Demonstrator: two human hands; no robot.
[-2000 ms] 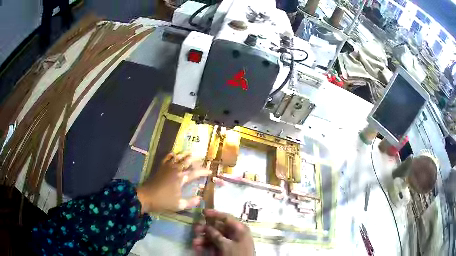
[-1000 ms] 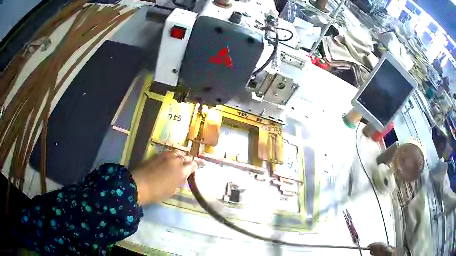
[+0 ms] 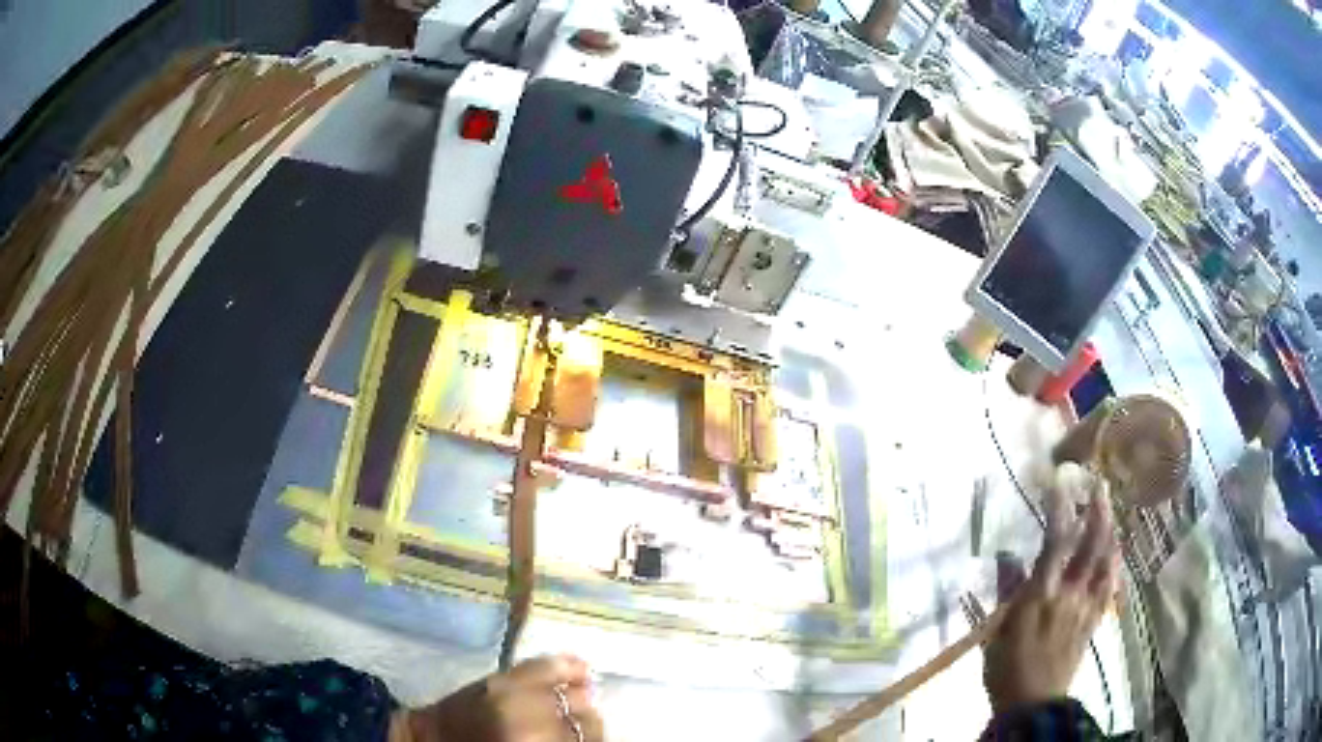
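Note:
The brown strap runs from under the yellow clamp straight down over the template to my left hand at the bottom edge. My left fingers are curled on the strap; the hand is partly cut off. A brown strap length rises from the bottom edge to my right hand. My right fingers are stretched out over the table's right side; its grip on the strap is unclear. Whether both lengths are one strap is hidden below the picture.
The sewing machine head stands above the clamp. A strap pile and a dark mat lie left. At right are a control screen, a green cone, a small fan and a cable.
My left hand has moved down from the clamp to the bottom edge. The strap under the clamp now lies straighter. My right hand has risen at the right with its fingers stretched out.

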